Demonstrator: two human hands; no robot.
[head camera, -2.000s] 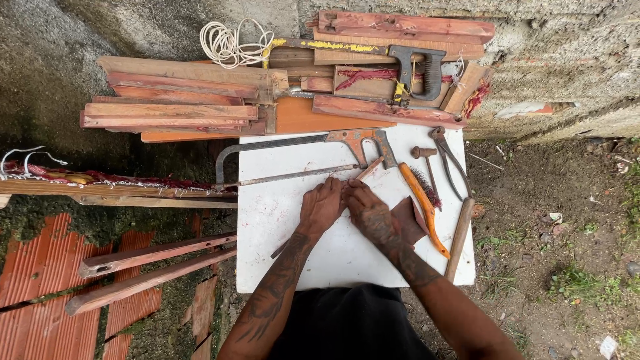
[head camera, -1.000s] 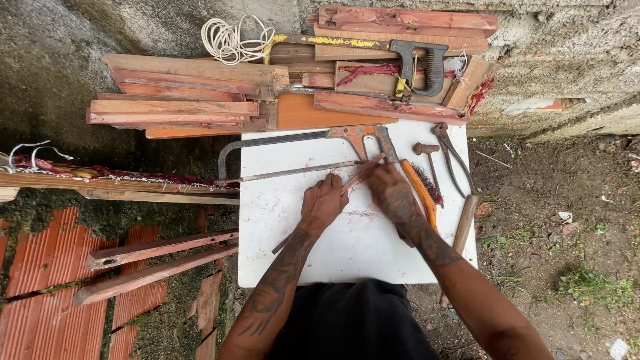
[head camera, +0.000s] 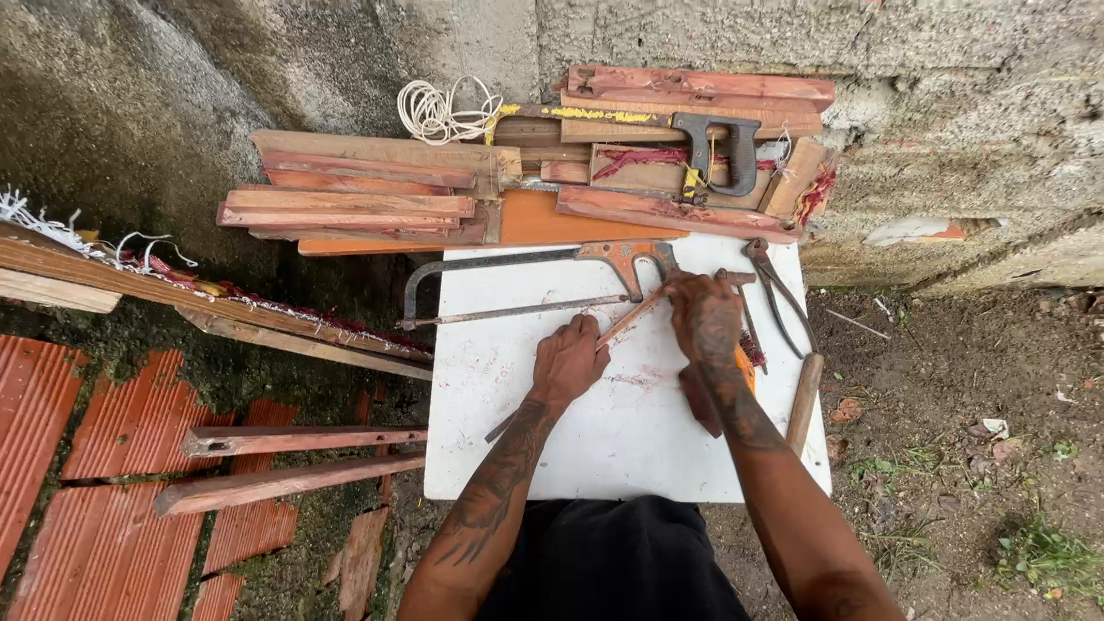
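My left hand (head camera: 569, 360) is closed on a thin, reddish-brown strip (head camera: 631, 321) lying diagonally over the white board. My right hand (head camera: 705, 315) has its fingers at the strip's upper end, beside the handle of an orange-and-black hacksaw (head camera: 604, 252). Under my right forearm show part of an orange handle (head camera: 743, 366) and a dark brown flat piece (head camera: 700, 401). Just right of that hand lie a small rusty hammer (head camera: 736, 278), dark red bristles (head camera: 755, 352) and metal pincers (head camera: 780, 297). The strip's lower end emerges beside my left forearm.
Reddish wood pieces (head camera: 345, 203), a yellow-and-black hacksaw (head camera: 733, 155) and coiled white cord (head camera: 440, 112) lie beyond the white board (head camera: 483, 466), against the wall. A wooden handle (head camera: 804, 404) rests at its right edge. Wooden bars (head camera: 302, 440) extend at left.
My right hand has moved up and to the right, away from my left hand, exposing more of the strip between them. The left hand stays on the strip.
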